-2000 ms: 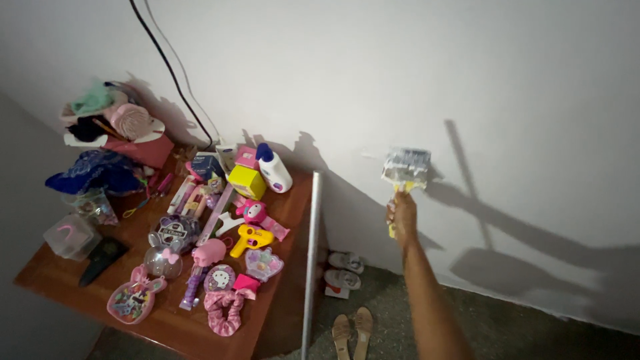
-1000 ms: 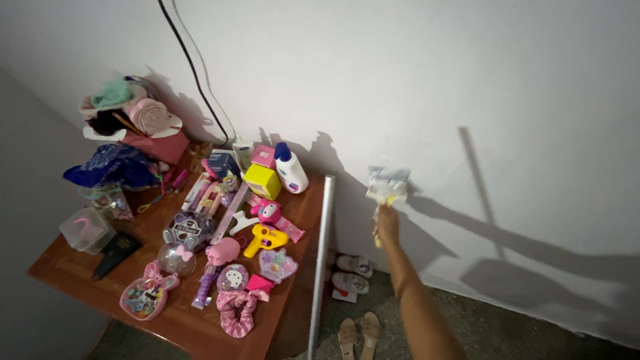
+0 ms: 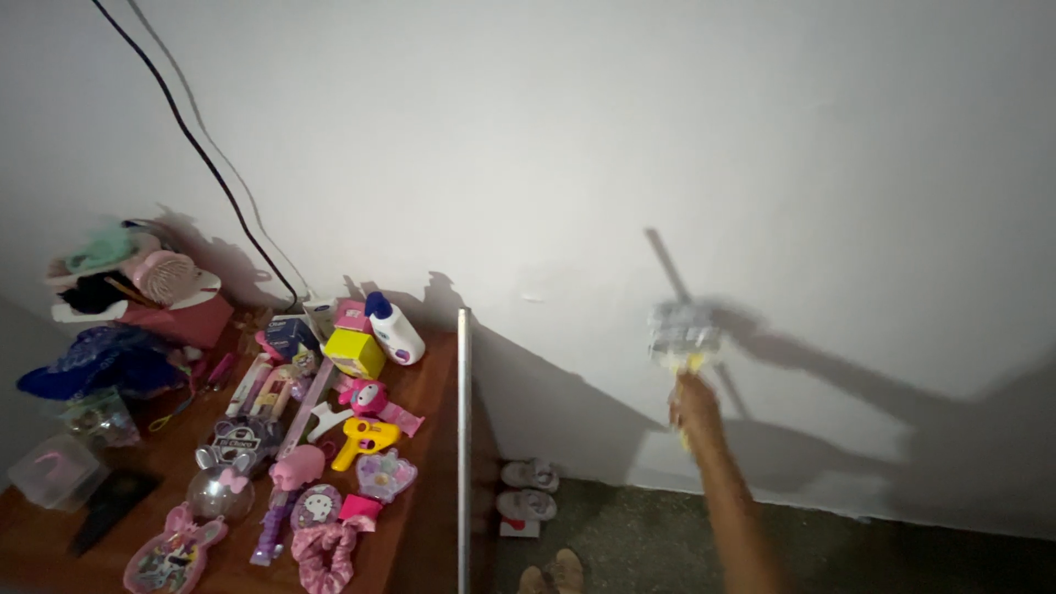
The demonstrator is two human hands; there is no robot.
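Observation:
My right hand [image 3: 695, 406] is closed around the yellow handle of a wide paintbrush [image 3: 685, 330], whose bristle end is at the white wall [image 3: 577, 165]. Motion blurs the brush, and whether it touches the wall cannot be told. The arm reaches up from the bottom of the view, and its shadow falls on the wall to the right. A small pale mark [image 3: 532, 298] shows on the wall left of the brush. My left hand is out of view.
At left, a wooden table [image 3: 429, 396] holds toys, a yellow box [image 3: 355, 353], a white bottle [image 3: 396, 328] and a pink scrunchie [image 3: 324, 554]. A metal pole [image 3: 464, 454] stands along its right edge. Shoes [image 3: 529, 474] lie on the floor below. A black cable [image 3: 198, 148] hangs against the wall.
The brush in my right hand has moved along the wall; between the two earlier frames it went down and left. The objects on the table have stayed in place.

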